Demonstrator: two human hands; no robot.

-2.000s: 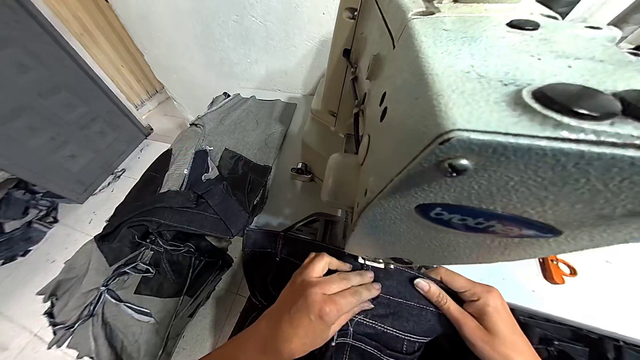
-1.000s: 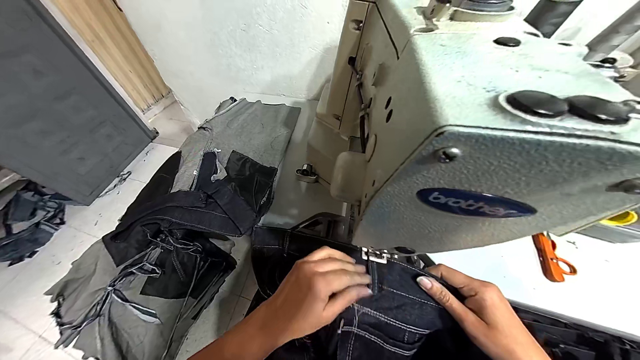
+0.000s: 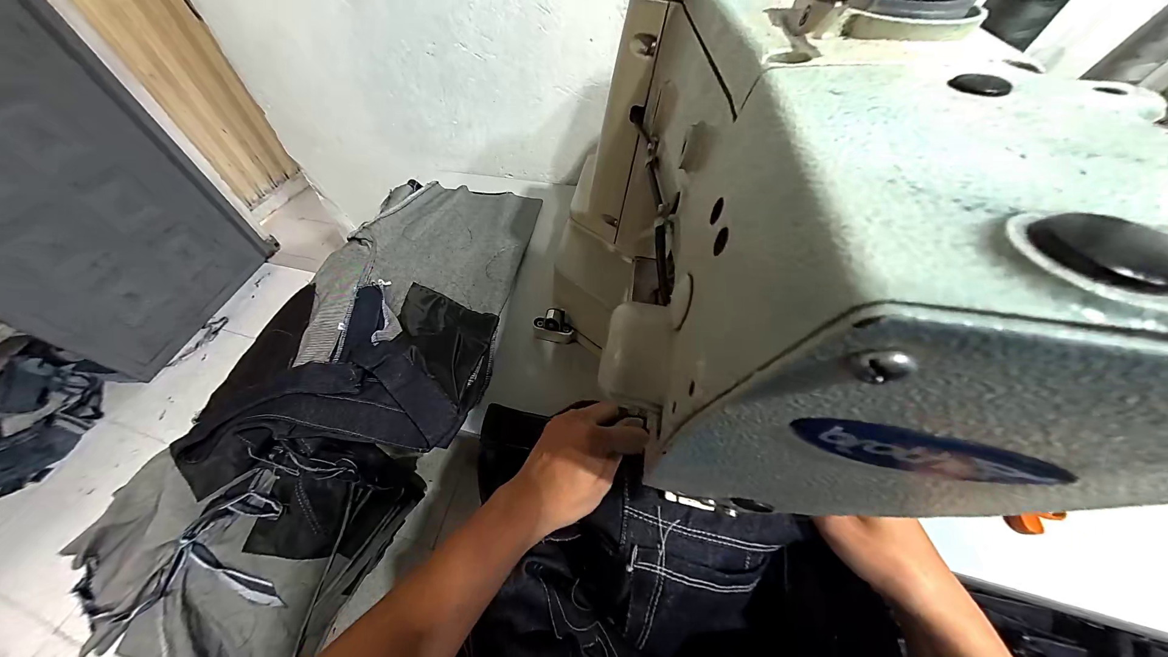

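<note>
Dark denim trousers (image 3: 703,570) with pale double stitching lie under the head of a Brother industrial sewing machine (image 3: 821,365). My left hand (image 3: 575,465) reaches in at the machine's left side near the needle area, its fingertips partly hidden there, above the trousers' waistband; whether it grips cloth cannot be told. My right hand (image 3: 853,534) is mostly hidden beneath the machine head, at the right part of the trousers. A small metal piece (image 3: 689,500) shows at the machine's lower edge, over the denim.
Partly sewn denim pieces with dark pocket cloth (image 3: 429,237) are heaped left of the machine, hanging over the table edge. An orange-handled tool (image 3: 1033,522) lies on the white table at right. More denim (image 3: 46,411) sits on the floor by a grey door (image 3: 109,182).
My left hand has moved from the waistband front, farther in beside the machine's needle area. My right hand has gone from plain sight to mostly behind the machine head. The view has come closer to the machine.
</note>
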